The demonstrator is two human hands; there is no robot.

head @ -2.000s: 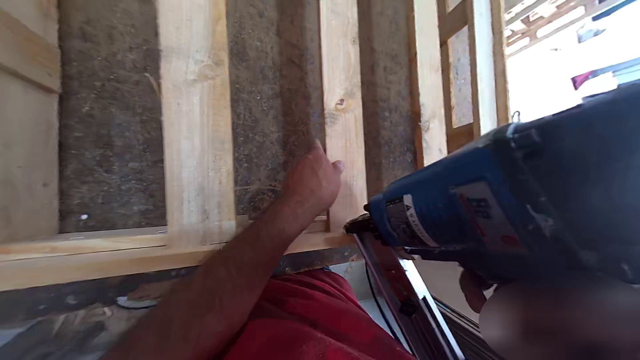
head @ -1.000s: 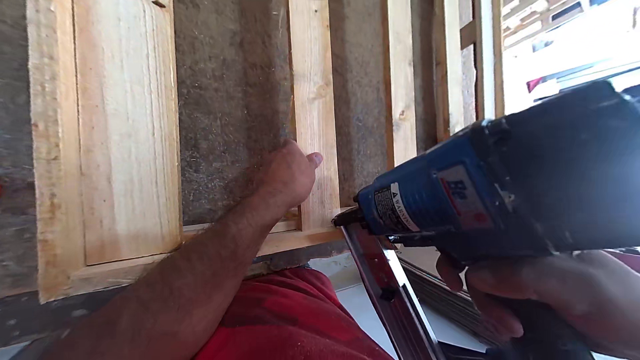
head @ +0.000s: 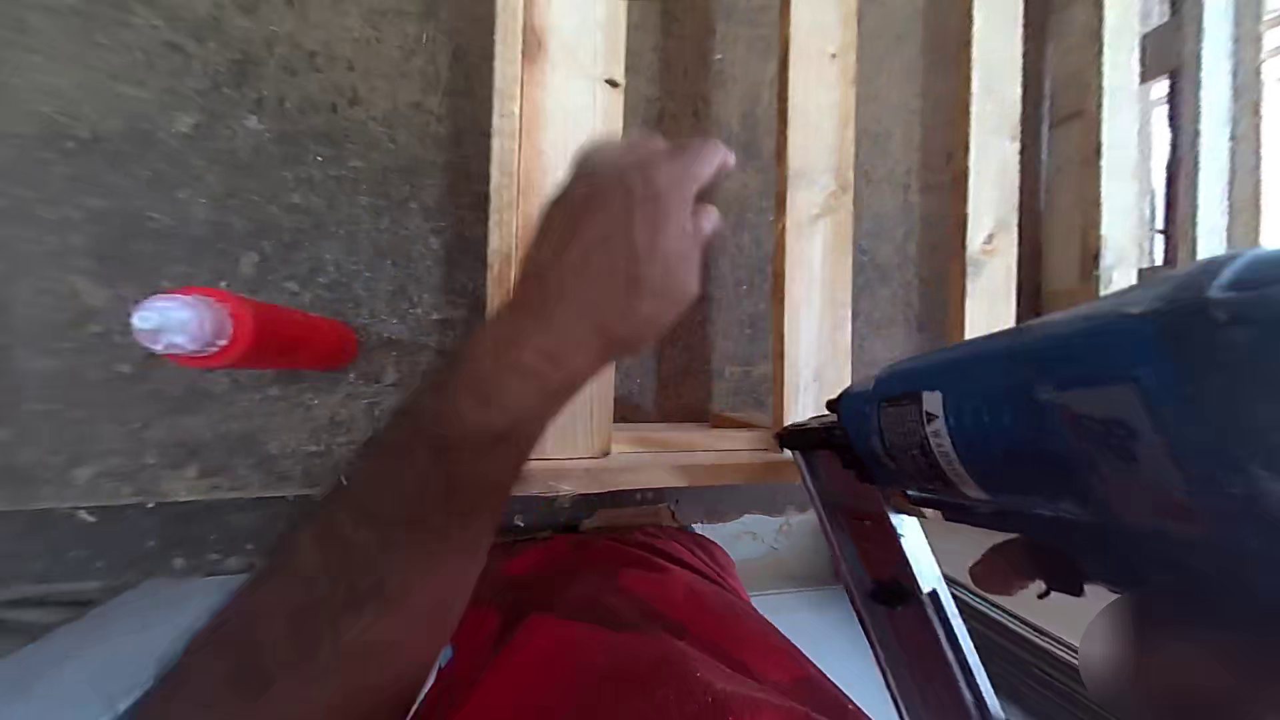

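Note:
My right hand [head: 1060, 580] holds a blue nail gun [head: 1000, 420] by its handle, partly blurred at the lower right. Its nose touches the bottom plate of the timber frame [head: 660, 470] near the foot of a wooden stud [head: 820, 220]. From the nose the nail magazine [head: 890, 590] slants down. My left hand [head: 640, 230], blurred, is raised over a doubled stud [head: 570, 90] and the gap to its right, fingers partly curled, nothing seen in it.
A red bottle with a clear cap [head: 270, 330] stands on the stained board surface [head: 250, 150] at the left. More studs [head: 990, 180] run to the right. My red-clothed lap [head: 620, 640] is just below the bottom plate.
My left hand has come off the stud it was touching and is now raised and blurred. The view has shifted left, bringing the red bottle into sight.

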